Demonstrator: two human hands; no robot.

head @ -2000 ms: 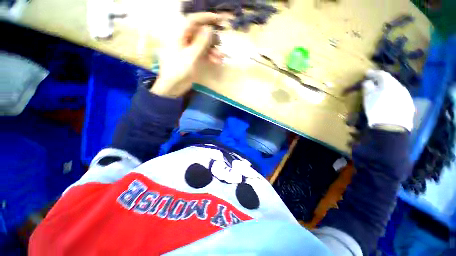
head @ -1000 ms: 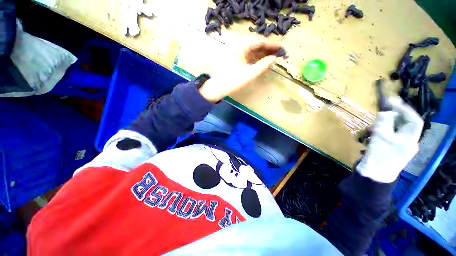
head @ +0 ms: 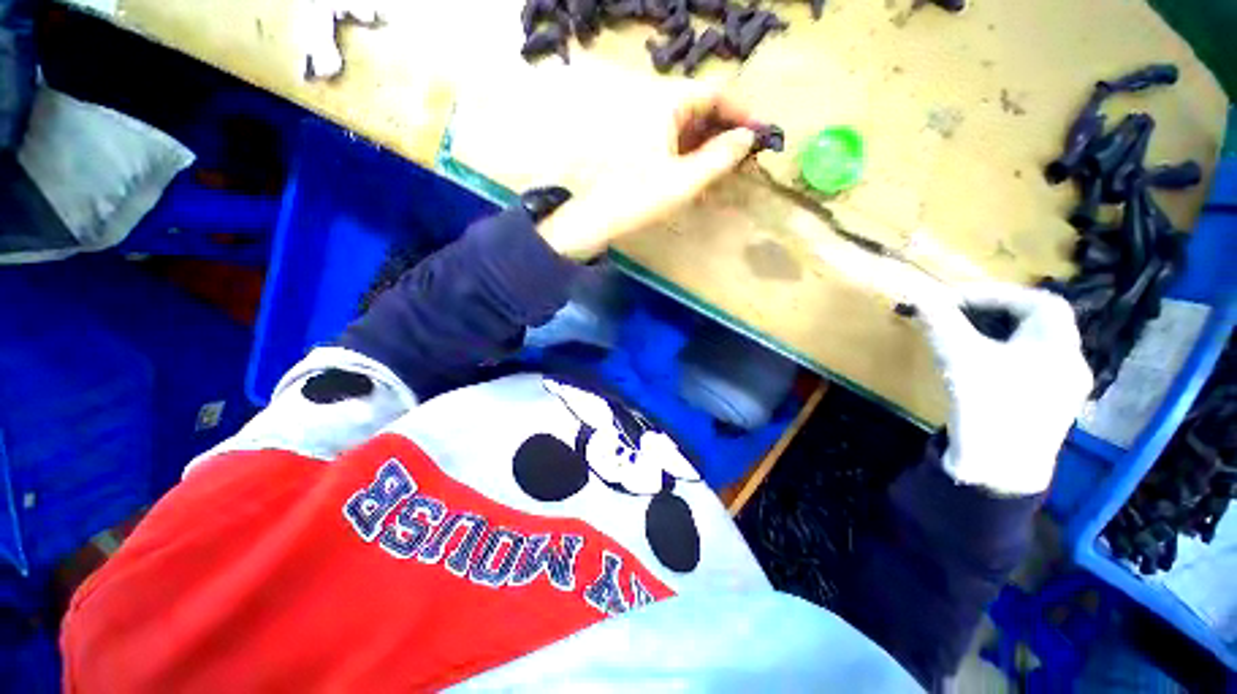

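Observation:
My bare left hand (head: 651, 183) pinches a small dark rubber piece (head: 769, 137) between thumb and fingertips, just left of a round green lid (head: 832, 160). My right hand (head: 1011, 386), in a white knitted glove, is closed around a long black tubular part (head: 993, 320). Most of the part is hidden by the glove; a dark tip shows at the fingertips. A pile of long black parts (head: 1119, 203) lies beyond the gloved hand. A heap of small dark rubber pieces (head: 665, 21) lies at the top centre, cut by the picture's edge.
A blue tray (head: 1133, 468) with black parts stands at the right, beside a white paper (head: 1153, 369). A crumpled white item (head: 326, 38) lies at upper left. The bench's green edge (head: 705, 316) runs before me. Below are a blue bin (head: 315, 224) and a dark-filled box (head: 814, 522).
My gloved right hand has moved left and inward from the black pile with the part. My left hand still holds the small piece. The view has shifted slightly.

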